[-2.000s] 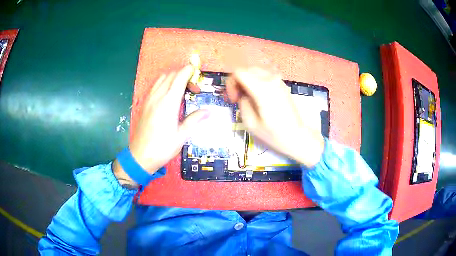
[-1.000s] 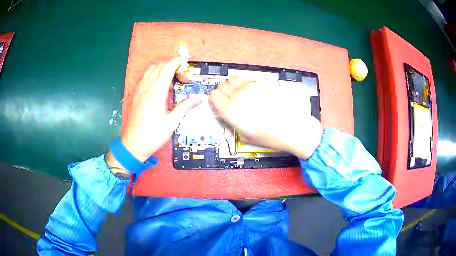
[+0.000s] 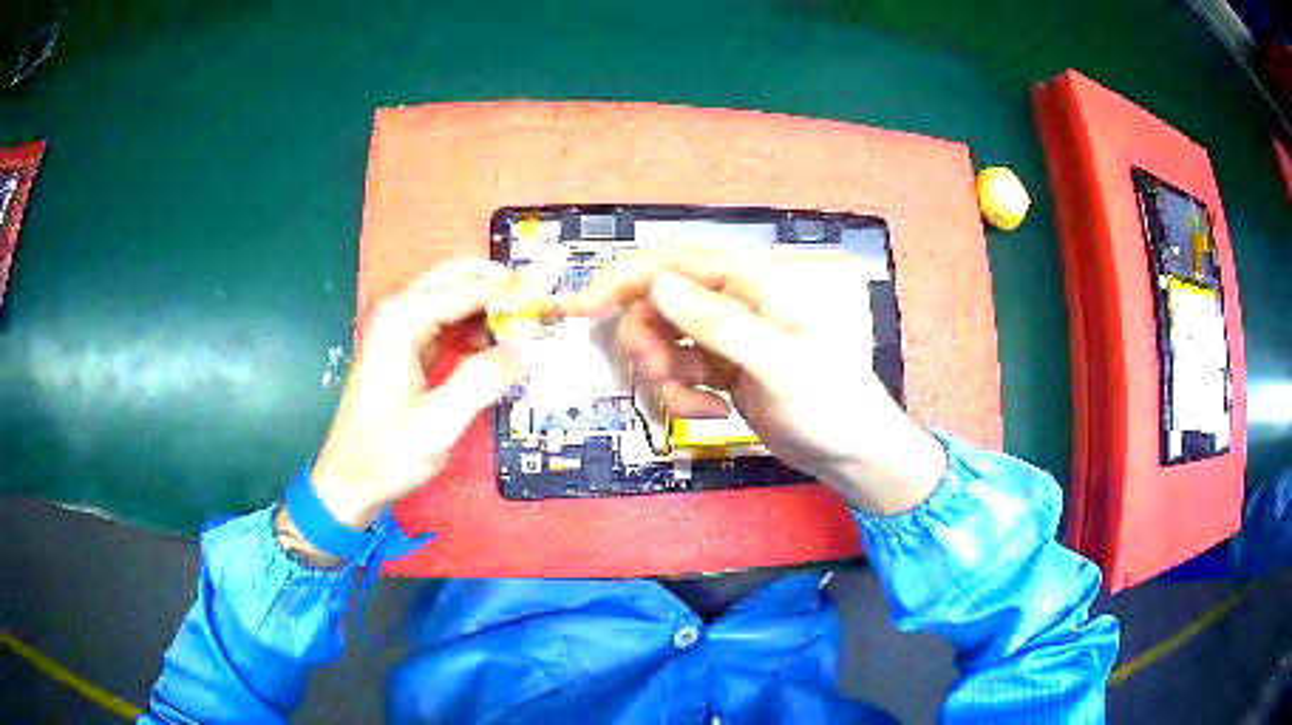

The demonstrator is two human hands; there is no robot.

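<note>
An opened tablet [image 3: 709, 479] with a black edge lies on a red-orange foam tray [image 3: 680, 142] in front of me. Its blue-and-silver mainboard [image 3: 574, 411] shows at the left, partly under my hands. My left hand [image 3: 411, 390] is over the tablet's left edge, with a yellow tape piece [image 3: 519, 307] at its fingertips. My right hand [image 3: 765, 368] is over the middle of the tablet, its fingers bent and its index finger reaching to the yellow tape. Whether the right fingers hold anything is blurred.
A yellow ball [image 3: 1003, 198] lies on the green surface [image 3: 184, 283] right of the tray. Stacked red foam trays [image 3: 1098, 326] with another opened tablet [image 3: 1190, 340] stand at the right. A red-edged item [image 3: 21, 170] is cut off at the left edge.
My left hand has come down from the tablet's top left corner with the yellow tape. My right hand's fingers have opened from a curl and extended to the left fingertips.
</note>
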